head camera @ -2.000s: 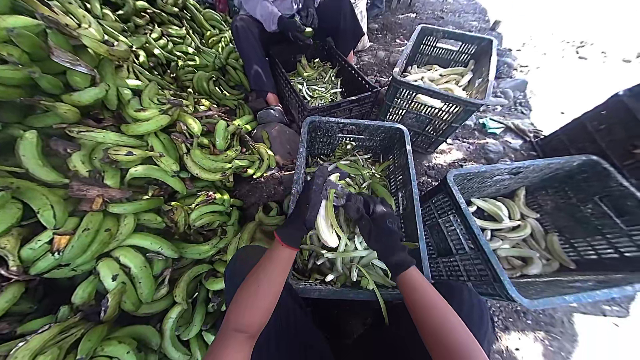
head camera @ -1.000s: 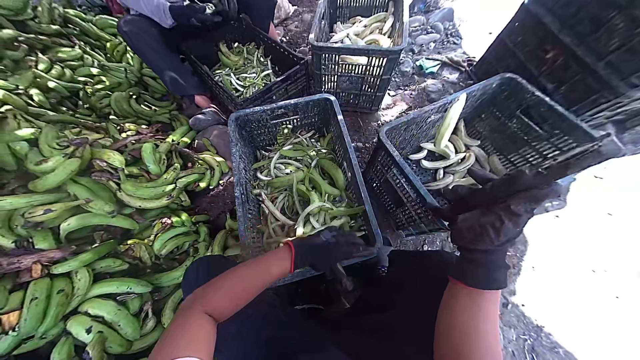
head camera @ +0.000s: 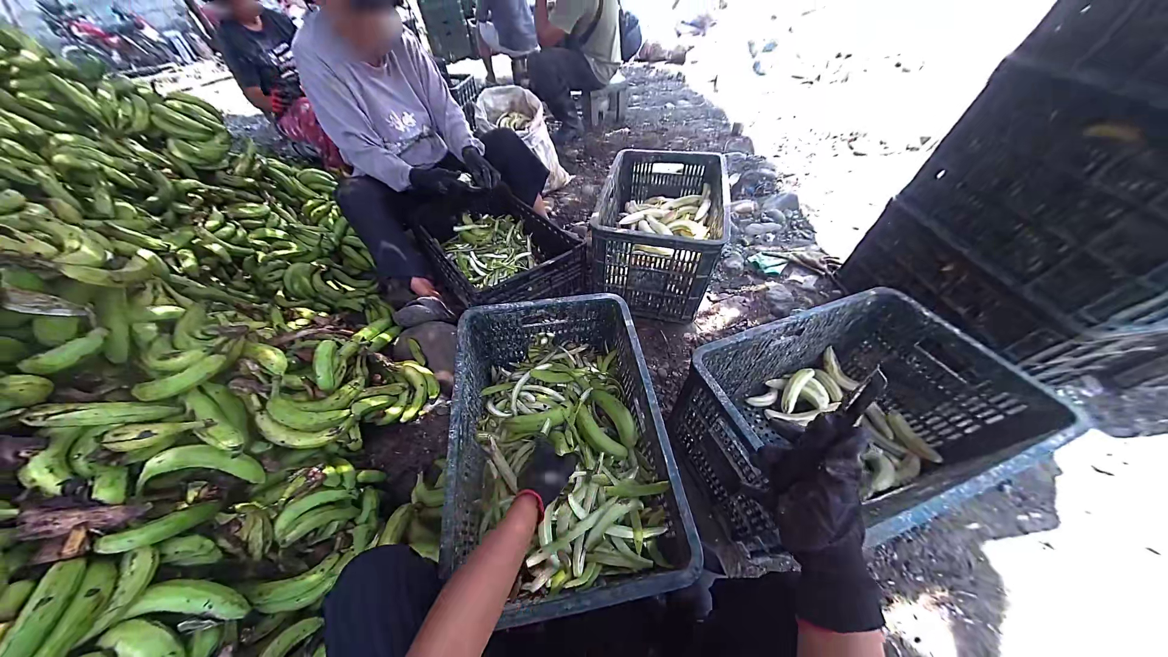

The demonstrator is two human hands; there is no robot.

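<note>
My left hand (head camera: 547,470), in a dark glove, reaches down into the middle plastic crate (head camera: 456,429), which holds green peels (head camera: 593,529) and a few unpeeled green plantains (head camera: 602,429). Its fingertips are among the peels, so its grip is unclear. My right hand (head camera: 817,493), gloved too, is closed on a knife (head camera: 865,394) whose blade points up, in front of the near wall of the right crate (head camera: 985,388). Peeled plantains (head camera: 808,392) lie in that crate, behind the hand and knife.
A large heap of green plantains (head camera: 201,383) fills the left side. Ahead sits a co-worker (head camera: 392,119) behind a crate of peels (head camera: 547,283), beside a crate of peeled plantains (head camera: 657,255). Dark stacked crates (head camera: 1031,192) stand at the right. Other people and a sack (head camera: 520,128) are farther back.
Two seconds ago both hands were together on a pale, partly peeled plantain over the middle crate. Now they are apart, and the left hand has moved from that crate's near edge in among the peels.
</note>
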